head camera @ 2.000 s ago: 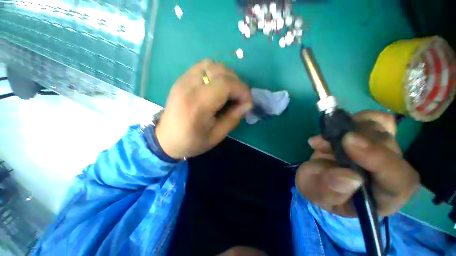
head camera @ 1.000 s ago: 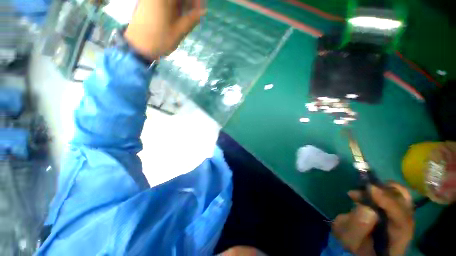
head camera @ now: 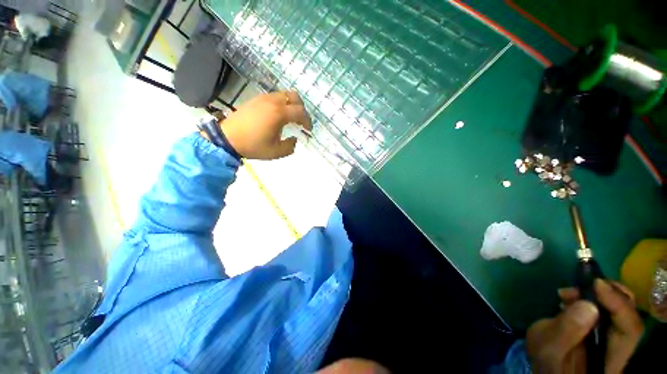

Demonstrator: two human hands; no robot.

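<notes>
My right hand (head camera: pixel 589 321) is closed around the black handle of the soldering iron (head camera: pixel 580 235). The iron's brass-coloured tip points up at the heap of small white discs with thin reddish wires (head camera: pixel 550 174). My left hand (head camera: pixel 267 126) is at the near left edge of the clear blister tray (head camera: pixel 380 73), with thumb and fingers curled towards each other. A tiny dark spot shows at its fingertips; I cannot tell if it is a held part. The crumpled white cloth (head camera: pixel 510 242) lies on the green mat, with no board visible on it.
A green-flanged solder wire spool (head camera: pixel 629 71) stands at the back right, by its black base (head camera: pixel 578 124). The yellow tub (head camera: pixel 646 272) is cut off at the right edge. One loose disc (head camera: pixel 459 125) lies near the tray. A round grey stool (head camera: pixel 199 69) stands beyond the bench.
The view has swung left. My left hand has left the cloth area, reached up over the tray, and now sits lower at its near edge. My right hand still holds the iron near the discs.
</notes>
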